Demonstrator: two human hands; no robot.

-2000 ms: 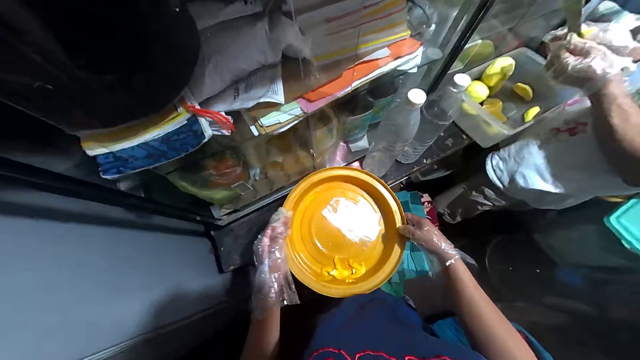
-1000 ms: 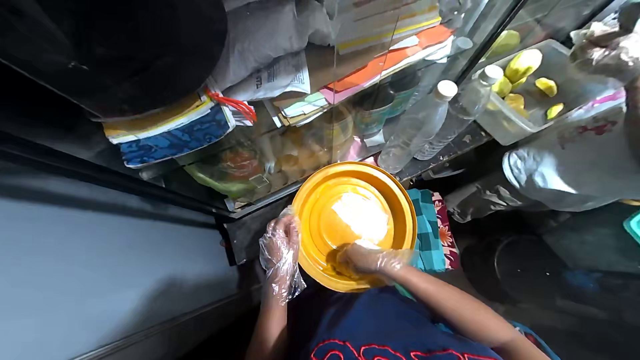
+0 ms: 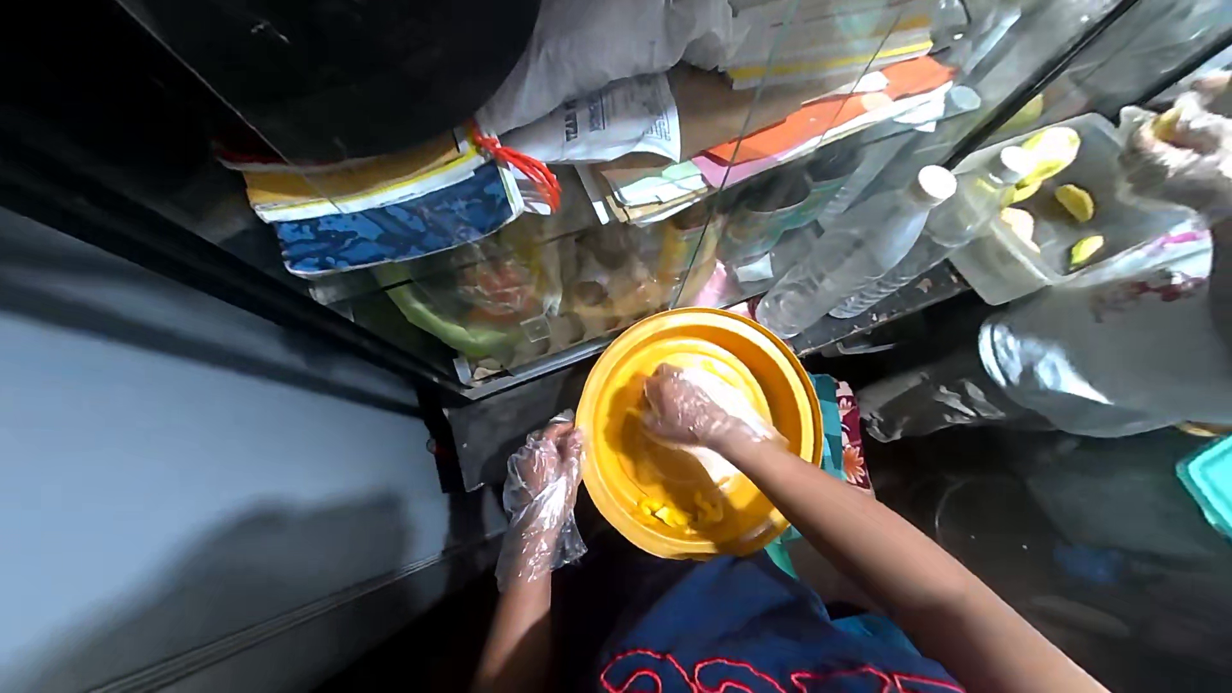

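Observation:
A round yellow plastic basin (image 3: 804,423) rests over my lap in the middle of the view. My left hand (image 3: 544,472), in a clear plastic glove, grips the basin's left rim. Inside the basin is my right hand (image 3: 685,409), also gloved, with its fingers curled down against the inner surface; whether something is under the fingers is hidden. Several small yellow pieces (image 3: 669,512) lie at the near side of the basin floor. A bright patch of light falls beside my right hand.
A glass cabinet holds papers, bags and a blue patterned book (image 3: 395,226). Clear plastic bottles (image 3: 857,250) stand at its edge. Right of them, a plastic tub (image 3: 1030,255) holds yellow pieces, near another person's gloved hand (image 3: 1179,144). A teal plastic object (image 3: 1208,481) sits far right.
My right hand has gone from the basin's right rim into the basin, then away from my body along its floor. My left hand has stayed at the left rim.

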